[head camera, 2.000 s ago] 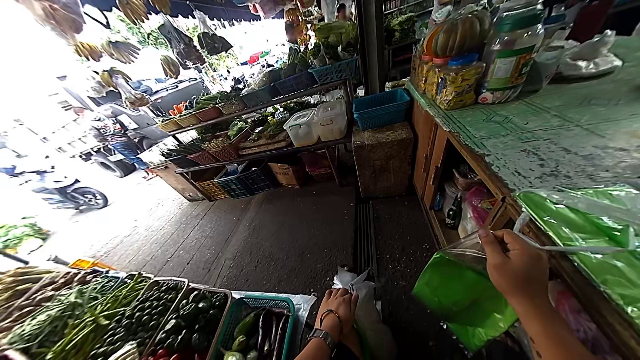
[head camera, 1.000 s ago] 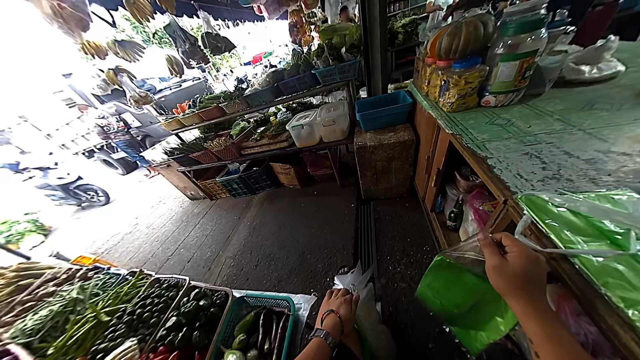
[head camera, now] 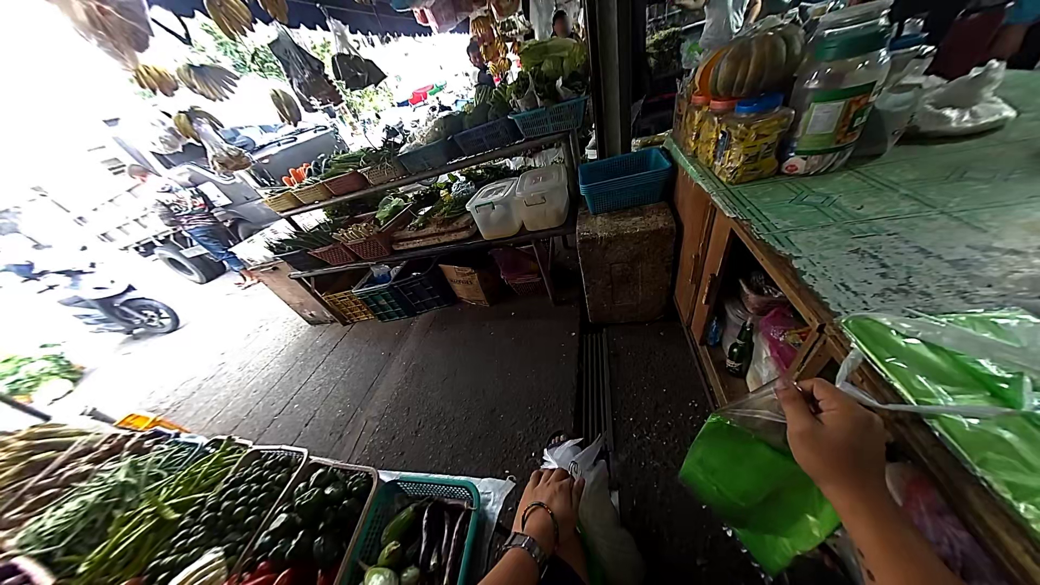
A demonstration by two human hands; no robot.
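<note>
My right hand point(head camera: 829, 431), at the lower right, pinches the clear top edge of a green plastic bag point(head camera: 756, 487) between thumb and fingers; the bag hangs beside the counter. More green plastic packaging point(head camera: 959, 357) with a clear strap lies over the counter edge, just right of that hand. My left hand point(head camera: 548, 496), wearing a watch and a dark bracelet, is at bottom centre, palm down over bare skin that I cannot identify. Its fingers lie close together and their undersides are hidden. A white plastic bag point(head camera: 601, 520) touches or nearly touches its fingertips on the right.
A green-topped counter point(head camera: 877, 236) with plastic jars point(head camera: 841, 89) fills the right, above an open cupboard holding a bottle point(head camera: 740, 349). Vegetable trays point(head camera: 467, 487) line the lower left. Stacked blue baskets point(head camera: 626, 179) and a produce rack stand ahead. A floor grating point(head camera: 593, 382) crosses the floor.
</note>
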